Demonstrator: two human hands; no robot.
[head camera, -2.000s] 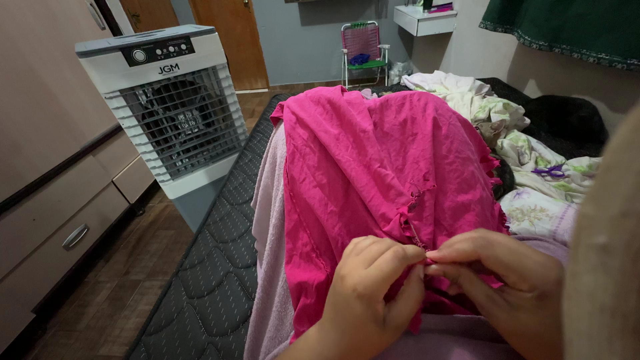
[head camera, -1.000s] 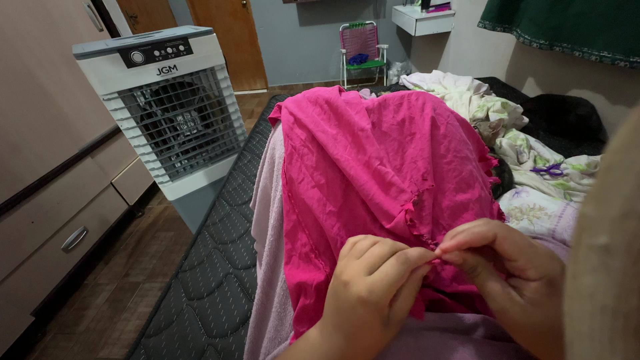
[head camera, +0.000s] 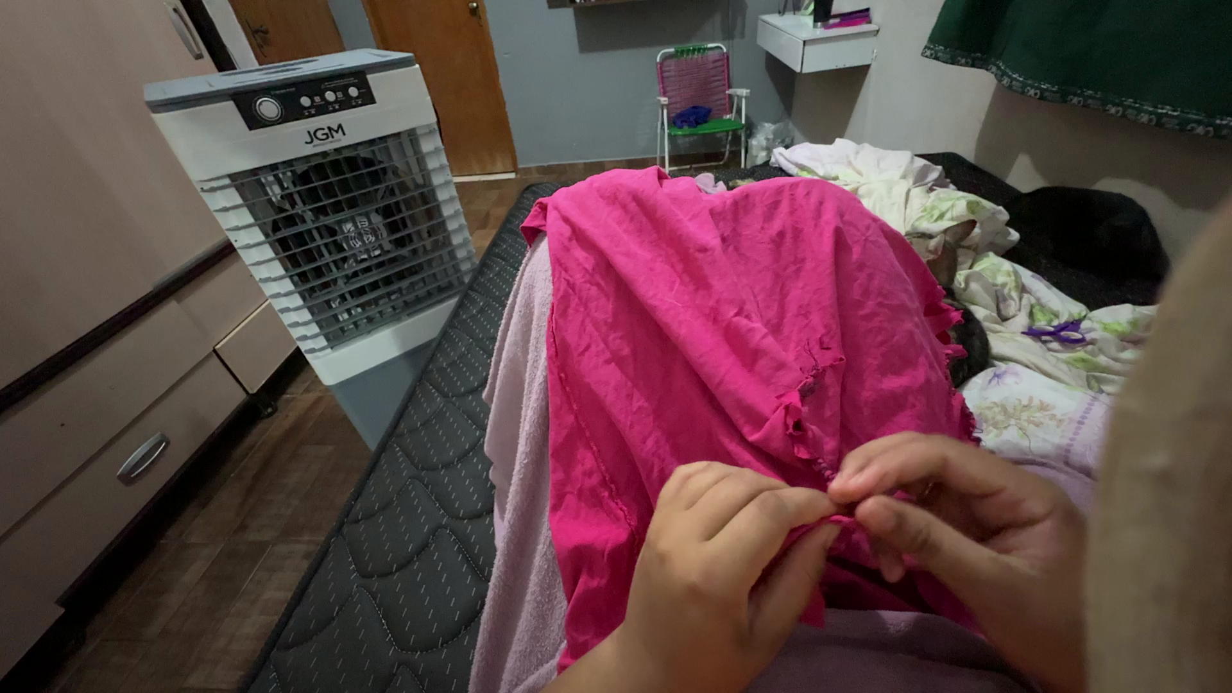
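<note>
A bright pink cloth (head camera: 674, 318) with ragged, gathered edges drapes over raised knees, above a pale pink towel (head camera: 525, 462). My left hand (head camera: 736, 558) pinches an edge of the pink cloth between thumb and fingers. Touching or nearly touching those fingertips, my right hand (head camera: 962, 529) has its thumb and forefinger close together at the same edge. Whether a needle or thread is between its fingers cannot be made out. Dark stitching or a torn line runs up the cloth just beyond the hands.
Purple-handled scissors (head camera: 1057, 332) lie on floral bedding (head camera: 1030, 298) at right, near a dark animal curled up (head camera: 1088, 231). Another animal's head shows beside the cloth. A white air cooler (head camera: 318, 212) stands left of the dark mattress (head camera: 414, 549). A folding chair (head camera: 698, 96) is farther back.
My right hand has shifted slightly, its finger and thumb working at the cloth edge. My left hand keeps its pinch on the cloth.
</note>
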